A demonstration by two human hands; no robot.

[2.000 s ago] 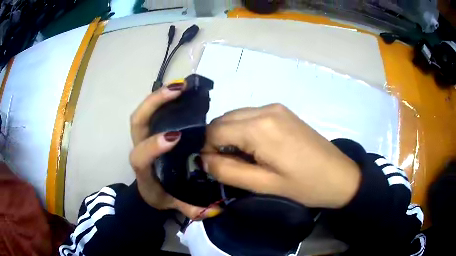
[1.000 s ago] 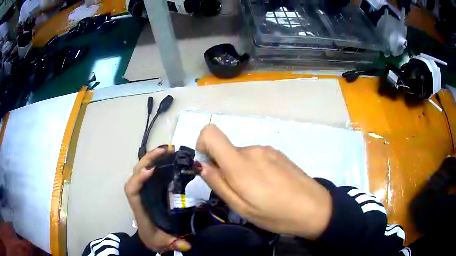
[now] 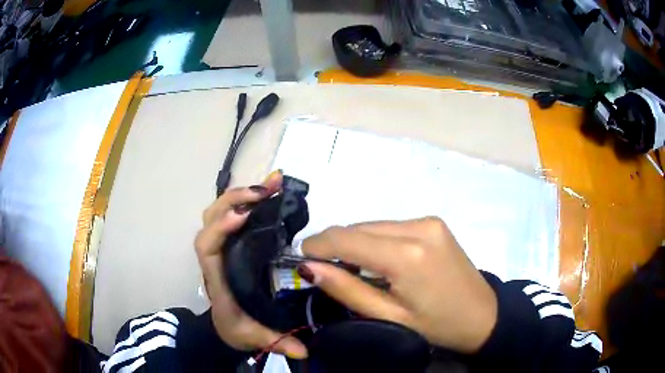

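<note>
My left hand [image 3: 232,269] holds the black curved rear cover [image 3: 251,266] from its left side, fingers over its outer face. My right hand [image 3: 415,280] pinches a thin dark tool [image 3: 328,262], which looks like tweezers, with its tip inside the cover. A label with a yellow stripe [image 3: 290,279] shows inside the cover. Thin red wires [image 3: 273,341] run below it towards the camera body [image 3: 368,346], whose black rounded part is cut off by the bottom edge. The circuit board cannot be made out.
A black pigtail cable [image 3: 237,146] lies beyond my left hand. A white plastic-covered sheet [image 3: 437,178] lies under the work. A black screw bowl [image 3: 362,51], stacked clear trays [image 3: 488,36] and a metal post [image 3: 281,36] stand beyond. Another camera unit [image 3: 638,120] is at the right. A reddish-brown sleeve [image 3: 29,320] shows at left.
The view has tilted down since one second ago. My right hand has moved lower, from the cover's top end to its inner side, and the thin tool now shows in its fingers.
</note>
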